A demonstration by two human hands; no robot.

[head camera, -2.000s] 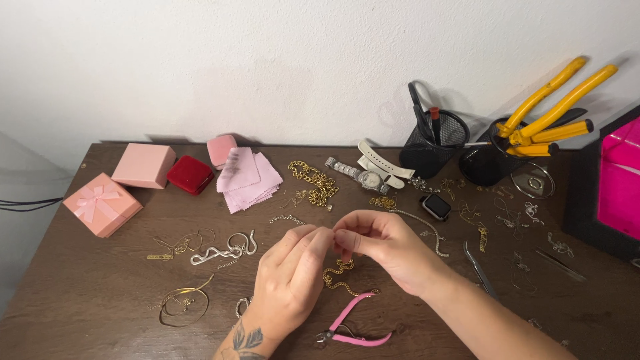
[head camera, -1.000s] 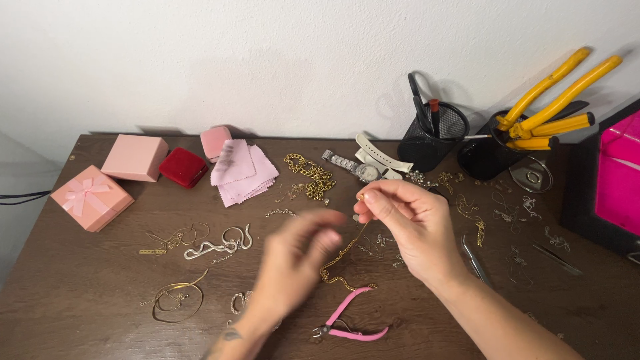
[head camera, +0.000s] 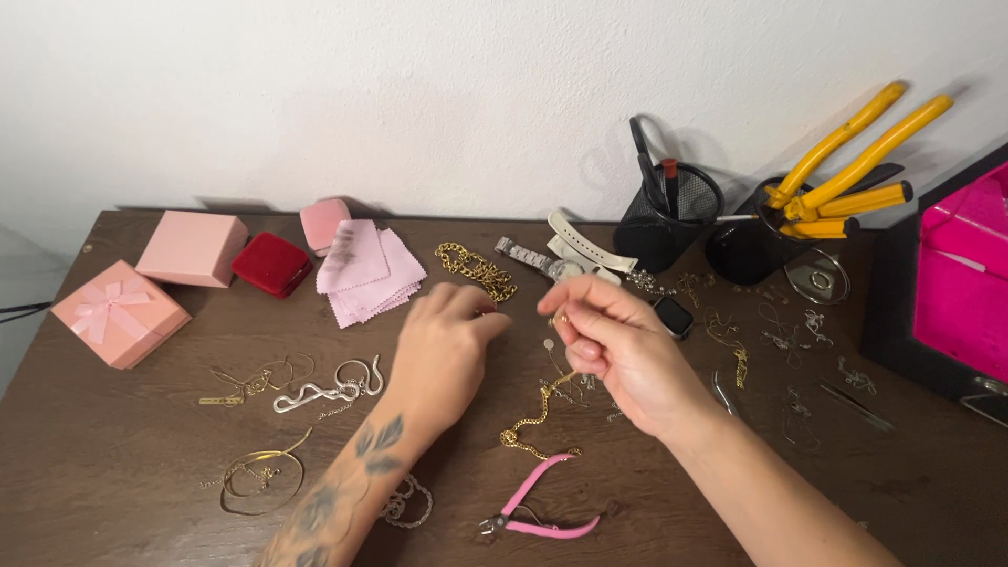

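Observation:
My right hand [head camera: 622, 346] pinches the end of a thin gold chain [head camera: 543, 402] between thumb and fingers; the rest of the chain hangs to the table and lies in a small heap. To its left, my left hand [head camera: 449, 339] hovers with fingers curled, and its fingertips are partly hidden, so whether it holds anything does not show. Below the chain lie pink-handled cutting pliers [head camera: 543, 512] with handles spread. A thick gold chain [head camera: 476, 272] rests just beyond my left hand, near a silver wristwatch [head camera: 535, 258] and a white watch strap [head camera: 591, 244].
Pink gift boxes [head camera: 122, 315], a red velvet box [head camera: 272, 265] and pink cloths [head camera: 370, 272] stand back left. Mesh cups [head camera: 669, 216] with yellow-handled tools [head camera: 858, 157] are back right, beside a black case with pink lining [head camera: 965, 276]. Tangled necklaces [head camera: 339, 390] lie on both sides.
Both hands were together over the chain two seconds ago; now they are apart. My right hand still holds the chain's end, while my left hand has moved away from it.

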